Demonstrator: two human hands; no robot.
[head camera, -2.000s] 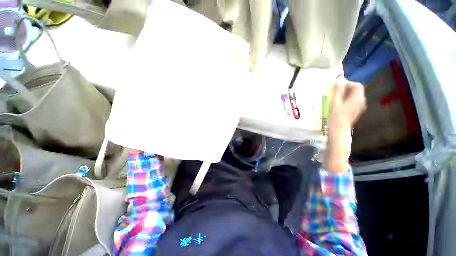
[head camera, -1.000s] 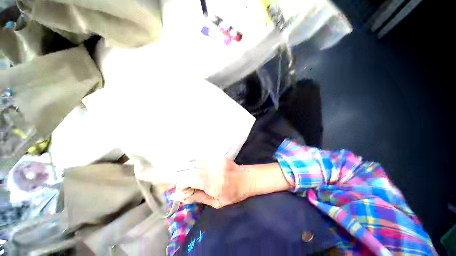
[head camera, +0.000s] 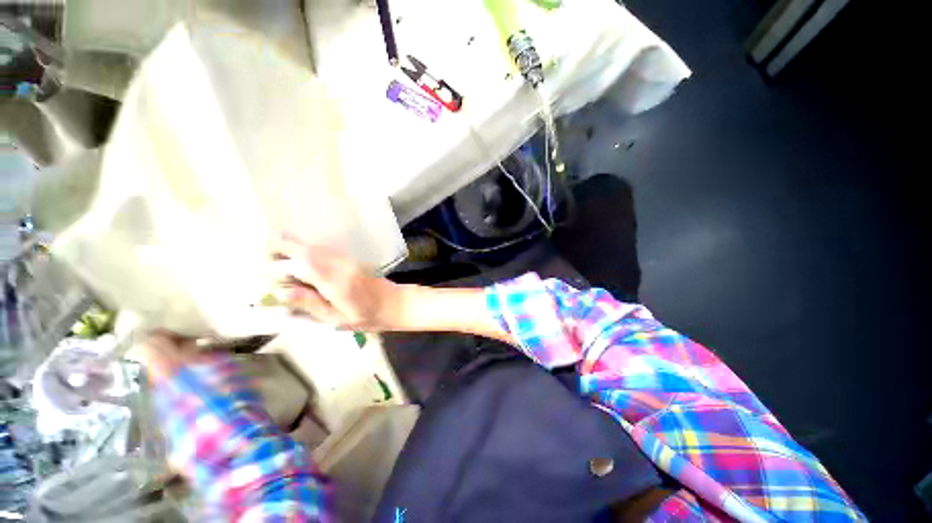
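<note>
A large pale beige tote bag (head camera: 220, 169), washed out by glare, stands tilted over my lap and the table edge. My right hand (head camera: 332, 286) is at its lower front, fingers bent and closed on the bag's fabric; the fingertips are partly lost in glare. My left hand (head camera: 164, 352) is blurred and partly hidden at the bag's lower left edge, so its grip cannot be told.
Red-and-black snips (head camera: 434, 84) and a purple item (head camera: 413, 100) lie on the white-covered table (head camera: 470, 112). A green tool with a metal coil (head camera: 524, 56) lies near its corner, with cords hanging below. A pink-white fan (head camera: 77, 378) stands at left, among beige bags.
The bag has been raised and turned, more upright at the left. My left hand has moved left, apart from my right hand. My right hand has moved up and left along the bag.
</note>
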